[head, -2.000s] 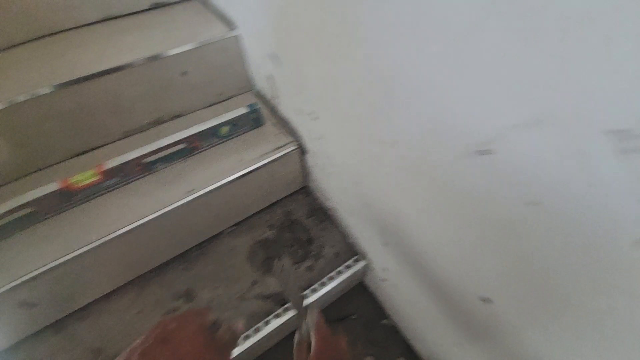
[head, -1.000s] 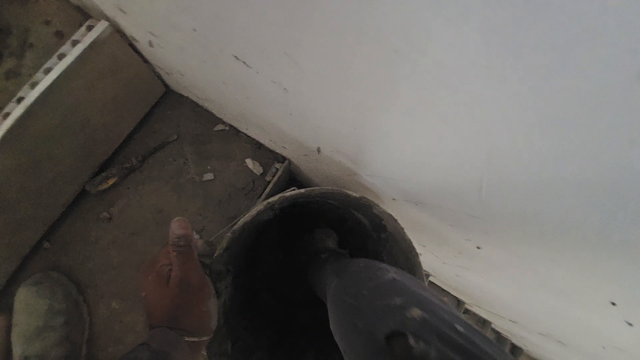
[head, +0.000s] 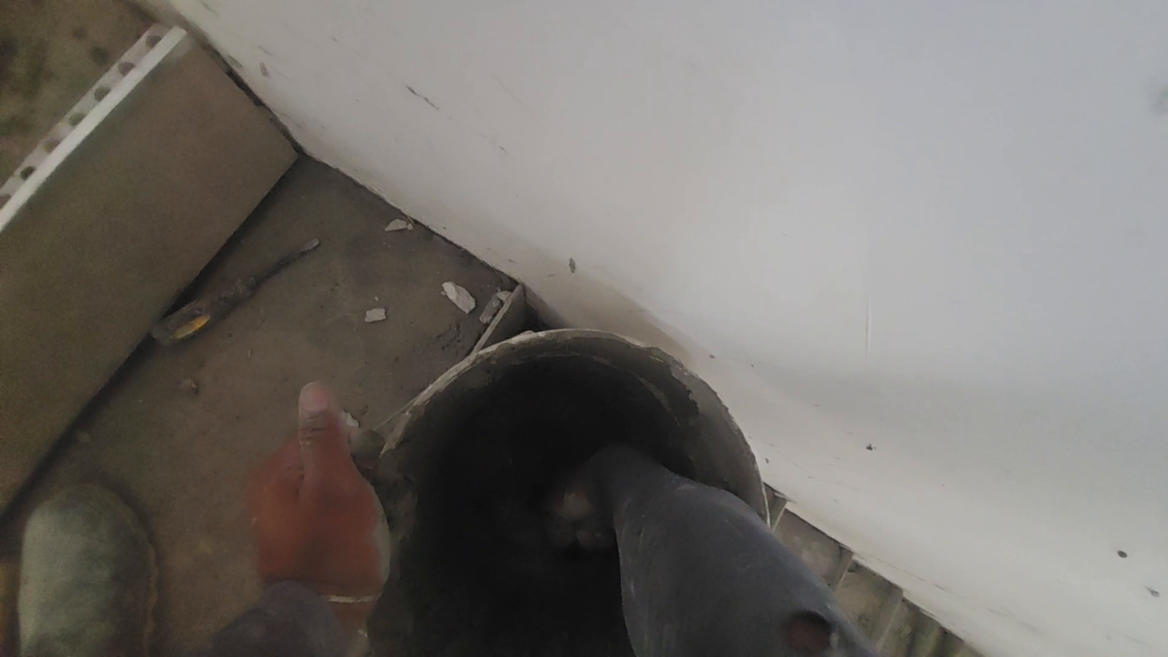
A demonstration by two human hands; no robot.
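Observation:
A round, mortar-crusted bucket (head: 566,342) stands against the wall, its inside very dark. My right hand (head: 579,516) is deep in it, below a dark grey sleeve; the fingers are dim, and whether they hold anything does not show. At the bucket's left side is my left hand (head: 319,502), thumb up, with its fingers hidden. It may be holding the rim, but the grip cannot be made out. A dirty tool with a dark handle and a yellow patch (head: 205,315) lies on the step to the left.
A stair riser tile (head: 137,228) with a perforated metal edge trim (head: 96,114) rises at the left. The white wall (head: 776,182) runs along the right. Pale chips (head: 458,297) lie on the step. A shoe tip (head: 87,570) is at the lower left, and lower steps (head: 862,584) show at the lower right.
Two seconds ago both hands were at the perforated trim on the step, with a spirit level on the step above. The view has since swung down to the bucket, and my right hand is inside it.

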